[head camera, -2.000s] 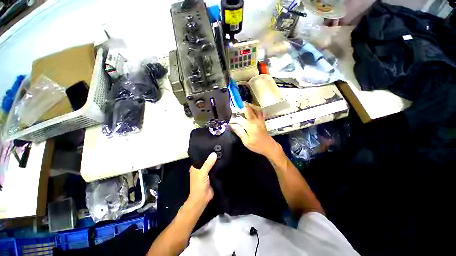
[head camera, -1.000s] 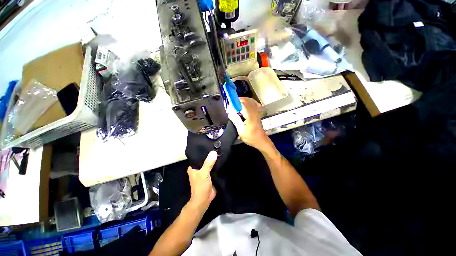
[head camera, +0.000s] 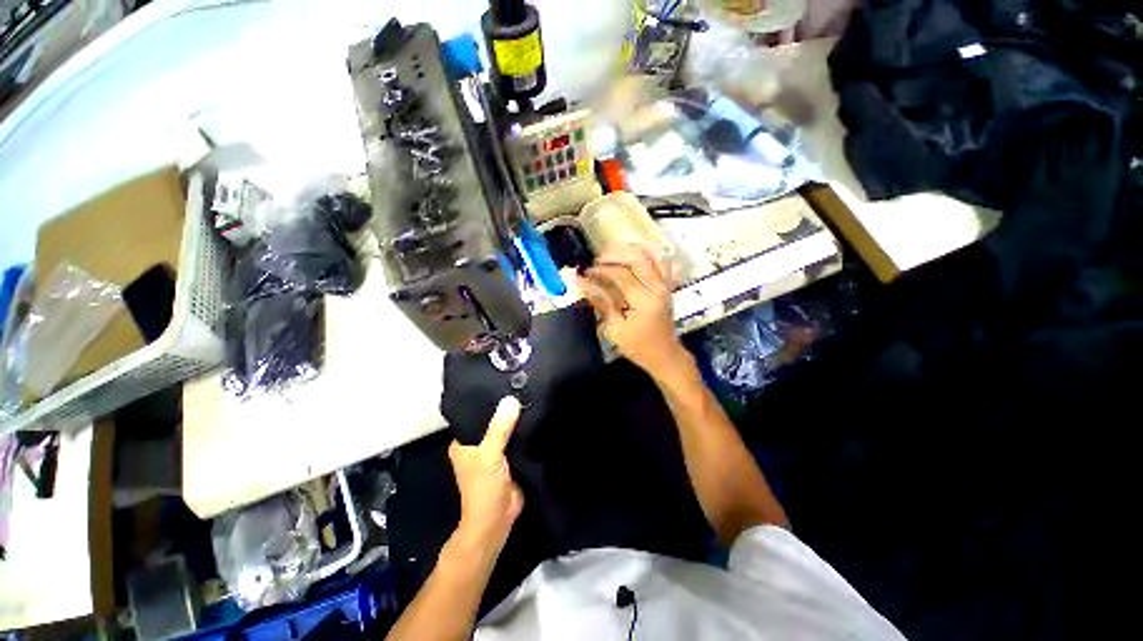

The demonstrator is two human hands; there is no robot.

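The black garment [head camera: 564, 388] lies under the front end of the button sewing machine [head camera: 433, 200] and over the lap. A small dark button [head camera: 519, 381] shows on the cloth just below the shiny clamp [head camera: 510, 352]. My left hand [head camera: 486, 486] grips the cloth's left part, thumb on top near the button, other fingers hidden beneath. My right hand [head camera: 637, 311] is right of the clamp at the front of the cream button tray [head camera: 623, 223], fingers bent; whether it holds anything cannot be told. The blue-handled tool [head camera: 542, 261] stands between machine head and tray.
A control panel [head camera: 552, 157] and a black bottle [head camera: 516, 56] stand behind the tray. Bagged black parts [head camera: 282, 282] and a white basket [head camera: 194, 294] are on the left. Clear plastic packs [head camera: 721, 144] and a black garment heap [head camera: 965, 100] are on the right.
My right hand has moved from beside the clamp and blue tool rightward to the tray's front. My left hand still holds the cloth. The view has shifted, moving the machine left in the picture.
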